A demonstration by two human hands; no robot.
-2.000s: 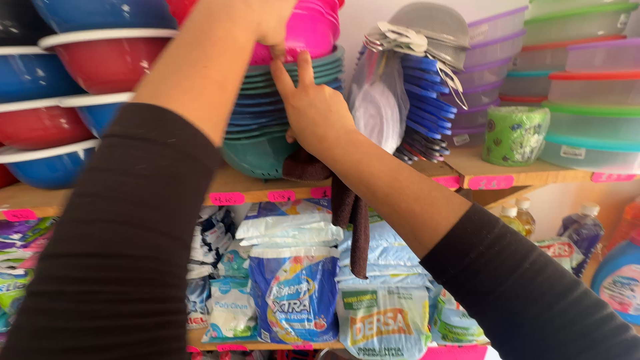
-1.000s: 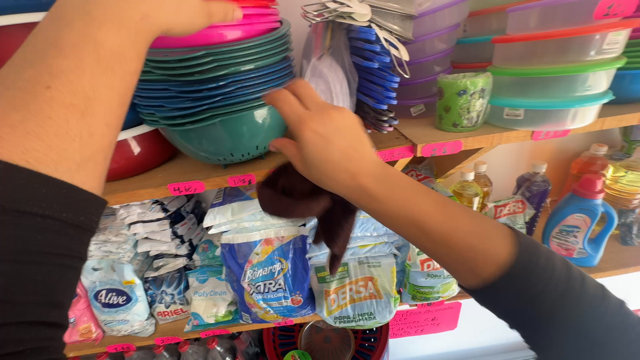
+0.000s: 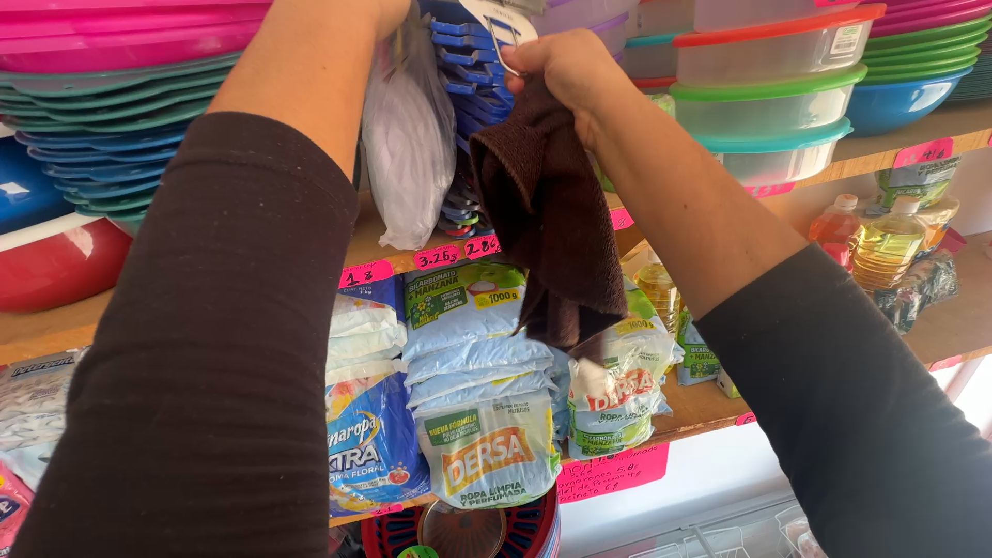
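My right hand [image 3: 570, 70] holds a dark brown cloth [image 3: 554, 225], which hangs down in front of bags of detergent powder [image 3: 484, 457]. Its fingertips are at a white tag [image 3: 496, 23] with a metal hook, by a stack of blue plastic items [image 3: 473, 74]. My left hand [image 3: 387, 12] is mostly cut off by the top edge, above a clear plastic bag of white items [image 3: 411, 147]; what its fingers do is hidden. Stacked teal and blue plastic colanders [image 3: 101, 155] stand on the left, with pink basins [image 3: 132, 35] on top.
The upper wooden shelf [image 3: 372, 232] bears lidded plastic containers [image 3: 763, 101] and a blue bowl [image 3: 899, 101] on the right, and a red bowl [image 3: 62, 263] at left. Bottles of yellow liquid [image 3: 885, 246] stand on the lower shelf. Pink price labels [image 3: 438, 257] line the shelf edge.
My left hand has left the pink basins and moved right. My right hand, which was beside the colanders, is now at the tag by the blue items, with the cloth still in it.
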